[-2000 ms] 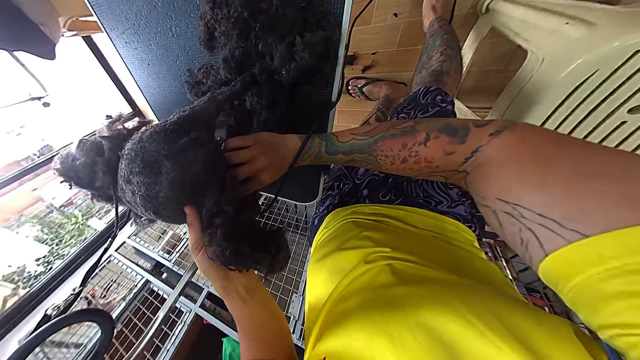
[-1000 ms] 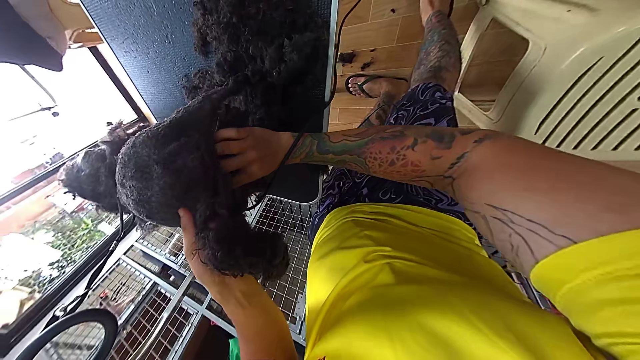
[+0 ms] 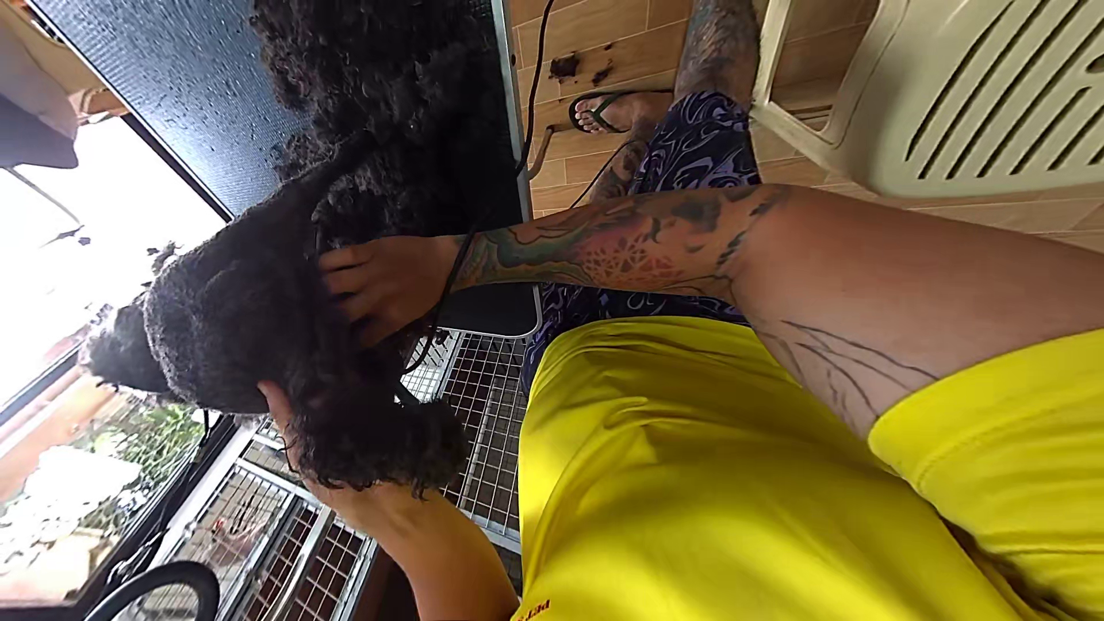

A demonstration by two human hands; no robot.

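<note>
A black, curly-coated dog is at the left, on or beside a dark table. My left hand comes from below and holds a fluffy leg, its thumb on the coat and its other fingers hidden in or behind the fur. My right hand, on the tattooed arm, presses against the dog's side with fingers bent. A thin black cord crosses that wrist. Whether a tool is in the right palm cannot be seen. A big heap of loose black hair lies on the table.
Wire cages stand below the table. A window is at the left, with a black ring-shaped object at its lower corner. A cream plastic chair stands upper right. Hair tufts lie on the tiled floor.
</note>
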